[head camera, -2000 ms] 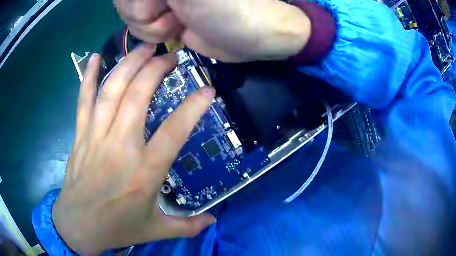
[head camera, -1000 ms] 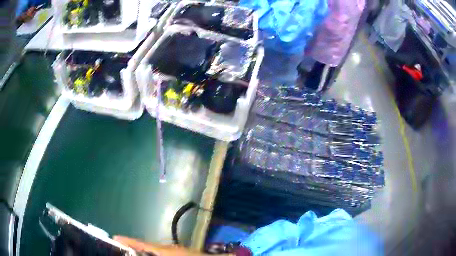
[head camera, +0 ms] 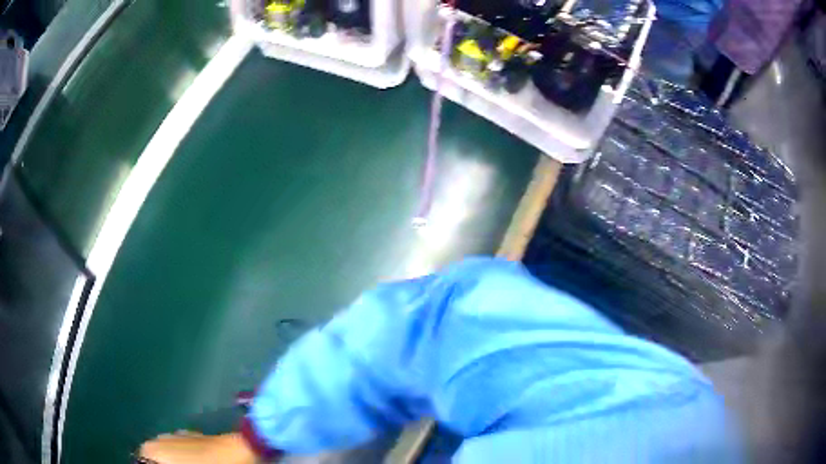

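My right hand [head camera: 201, 448] is at the bottom edge, cut off and partly blurred, at the end of a blue sleeve with a dark red cuff. Its fingers point left over the green mat [head camera: 226, 208]. Whether it holds anything cannot be seen. My left hand is out of the picture. The unit with the blue main board is not in view. An open white housing [head camera: 566, 149] with black and yellow parts stands at the top. A pale purple cable [head camera: 431, 154] trails from it onto the mat, ending in a small white plug [head camera: 418, 222].
Another open white housing [head camera: 385, 74] stands at the top left of the first. Clear trays [head camera: 688, 199] with rows of boards are stacked at the right, beyond the tan bench edge [head camera: 530, 213]. A white strip [head camera: 172, 136] borders the mat at left. Part of a person's purple-pink smock [head camera: 752, 32] shows at top right.
The view has swung away from the blue board unit. My left hand has left the picture. My right sleeve now reaches across the lower middle, with the hand at the bottom left.
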